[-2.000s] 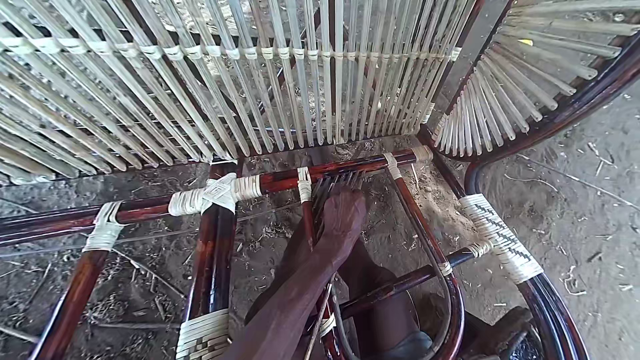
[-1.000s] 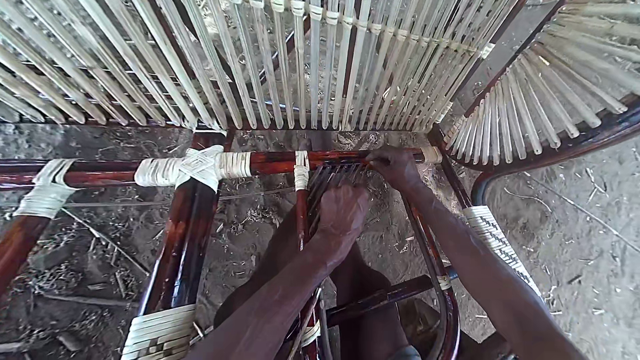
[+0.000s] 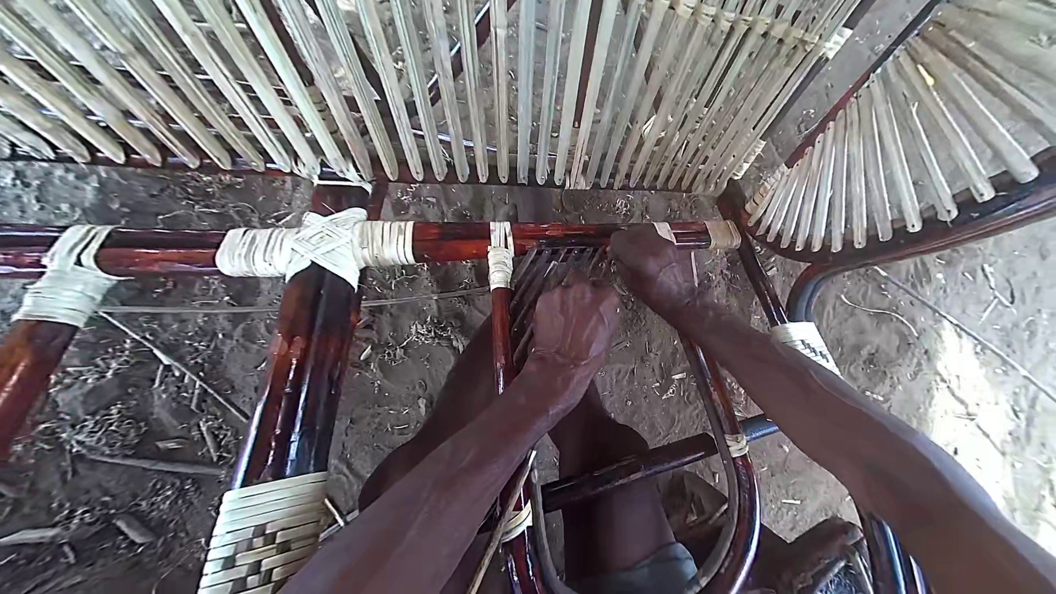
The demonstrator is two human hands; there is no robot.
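My left hand (image 3: 573, 322) is closed at several thin dark strips (image 3: 536, 285) that fan below the varnished cane rail (image 3: 462, 239). To its right, my right hand (image 3: 656, 268) has its fingers bent at the underside of the same rail, near the strips' right edge; what its fingertips pinch is hidden. Pale cane bindings (image 3: 500, 256) wrap the rail on either side of the hands. A thin red-brown upright (image 3: 502, 338) runs down left of my left hand, and a curved cane loop (image 3: 726, 412) stands below my right forearm.
A panel of pale slats (image 3: 462, 91) rises behind the rail, with a slatted side curve (image 3: 891, 165) at the right. A thick post (image 3: 309, 355) with woven wrapping stands at left. A dark crossbar (image 3: 635, 470) passes by my legs. Twigs (image 3: 148, 464) lie on the dirt ground.
My right hand, out of view two seconds ago, has come in from the right to the rail. My left hand stays at the dark strips.
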